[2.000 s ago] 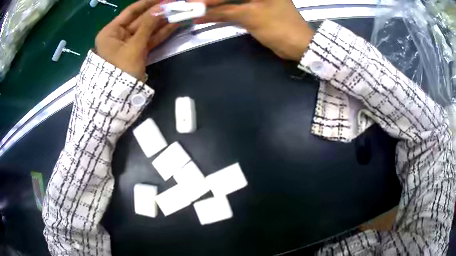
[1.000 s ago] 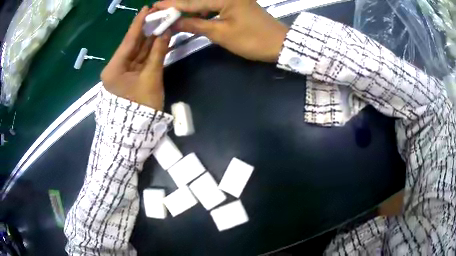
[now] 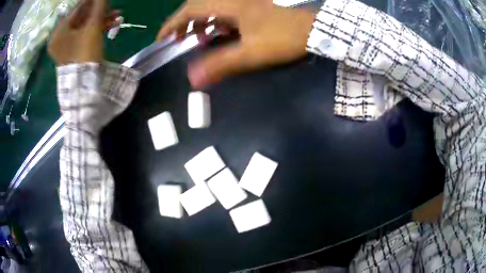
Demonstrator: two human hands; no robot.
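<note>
Several white rectangular housings lie loose on the black worktop, one nearest my right hand (image 3: 199, 110), one to its left (image 3: 162, 130) and a group lower down (image 3: 226, 188). My right hand (image 3: 234, 40) is blurred, just above the nearest housing, with thumb and fingers apart and nothing visible in it. My left hand (image 3: 80, 34) is over the green belt at upper left, partly cut off by the top edge. A white stemmed unit (image 3: 116, 27) is beside its fingers; whether they hold or touch it is unclear.
The green belt (image 3: 40, 125) runs along the left, bordered by a pale metal rail (image 3: 42, 149). A cloudy bag (image 3: 32, 42) and small stemmed pieces (image 3: 14, 127) are on it. A clear crinkled bag (image 3: 426, 32) is at upper right. The worktop edge (image 3: 320, 246) curves below.
My hands have parted; the white block they held together is no longer seen in them. My left hand moved left over the belt, and my right hand came down toward the nearest housing.
</note>
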